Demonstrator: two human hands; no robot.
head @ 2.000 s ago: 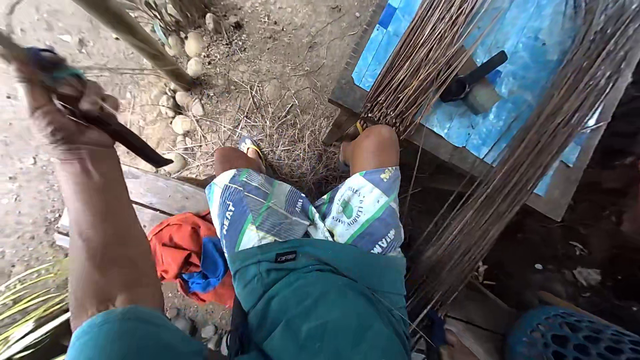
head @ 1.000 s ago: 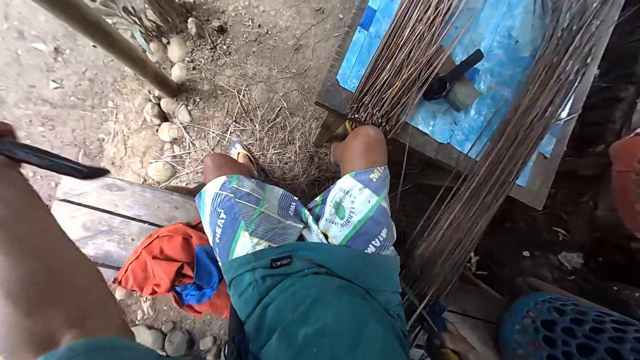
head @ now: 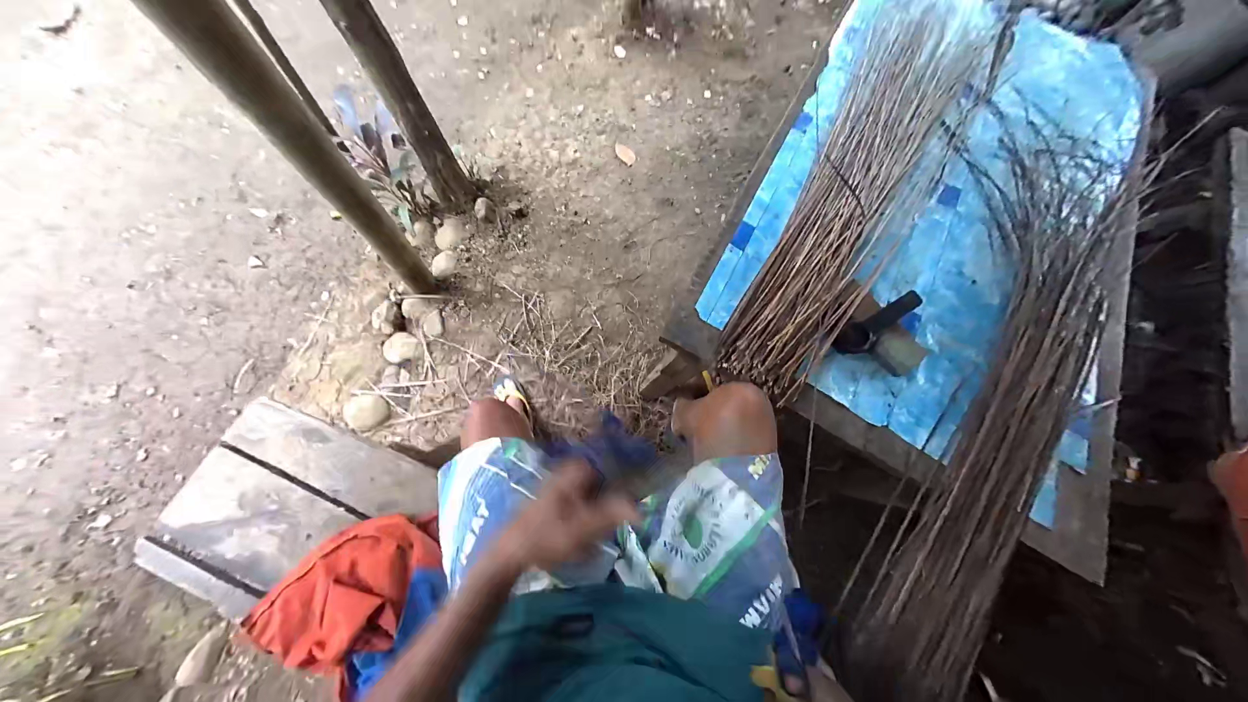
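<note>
My left hand (head: 575, 517) is blurred above my lap, fingers partly spread; a blurred dark-blue cloth-like thing (head: 609, 448) lies just beyond it, and whether they touch is unclear. At the bottom edge, my right hand (head: 814, 682) is mostly cut off, beside a blue wrapping (head: 801, 624) and a small yellow part; its grip is hidden. A bundle of thin brown sticks (head: 829, 234) lies on the blue-covered table (head: 1063, 78). A second bundle (head: 985, 468) slants off its near edge. Between them are a black object (head: 877, 322) and a short wooden block (head: 899, 351).
Wooden planks (head: 292, 478) at the left hold an orange cloth (head: 341, 585) and a blue cloth (head: 375, 663). Wooden poles (head: 292, 146) rise at upper left near rounded stones (head: 366, 411). Dry twigs (head: 575, 361) litter the dirt. Another person's orange-clad part (head: 1233, 497) may be at the right edge.
My left hand has come from the left side to above my lap. The dark, long tool it held two seconds ago is out of view. The view has shifted, showing more ground ahead.
</note>
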